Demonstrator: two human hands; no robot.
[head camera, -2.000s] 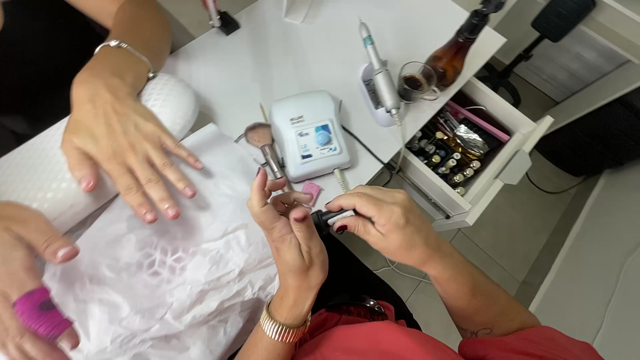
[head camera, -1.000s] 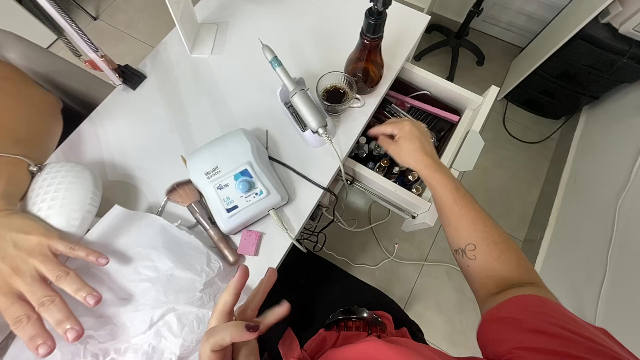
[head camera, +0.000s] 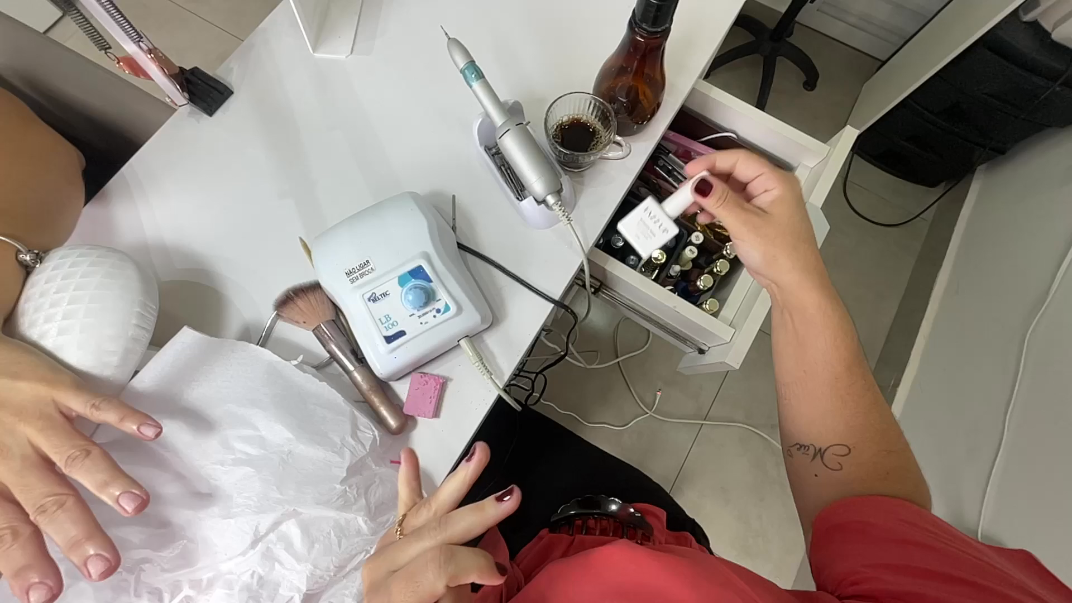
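My right hand pinches the cap of a white nail polish bottle between thumb and fingers, above the open drawer. In that drawer stand several small polish bottles, some with gold caps. My left hand, fingers spread and holding nothing, is at the table's near edge beside crumpled white paper. Another person's hand rests spread over the paper at the left. Close to my left hand lie a pink buffer block and a soft makeup-type brush.
A white nail drill control unit stands on the table. Behind it are the drill handpiece in its cradle, a glass cup of dark liquid and an amber bottle. Cables hang off the edge. A white textured hand rest is at left.
My right hand was down among the bottles in the drawer one second ago; it has risen with the white bottle. Two seconds ago both my hands were together holding a dark item.
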